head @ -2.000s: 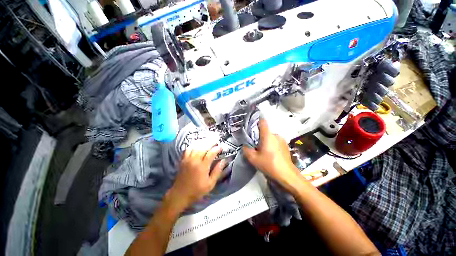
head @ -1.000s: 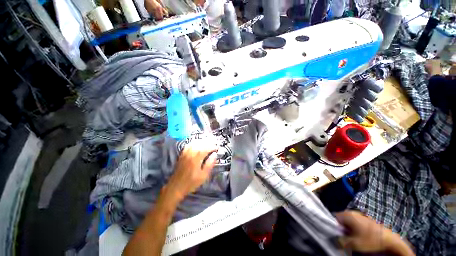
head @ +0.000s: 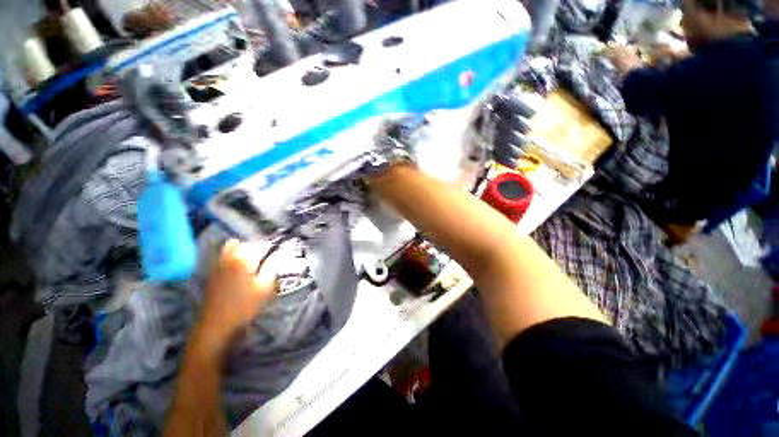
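The grey and striped garment (head: 282, 341) lies on the white machine table below the needle area, with a plain grey band up to the machine. My left hand (head: 235, 286) rests on the garment just left of the needle area, blurred; its grip is unclear. My right hand (head: 391, 177) reaches under the head of the white and blue sewing machine (head: 342, 111); its fingers are mostly hidden by the machine. The blue guard (head: 164, 229) hangs at the head's left end.
A red speaker (head: 508, 196) stands right of the machine, near yellow-handled scissors (head: 528, 162). A dark flat object (head: 418, 266) lies in front of the machine bed. Plaid cloth (head: 623, 265) hangs over a blue crate at the right. A person in dark clothing (head: 717, 111) sits beyond.
The view has shifted right, so the machine sits further left. My right hand has let go of the striped strip it pulled toward the lower right and moved up under the machine head. My left hand stays on the garment.
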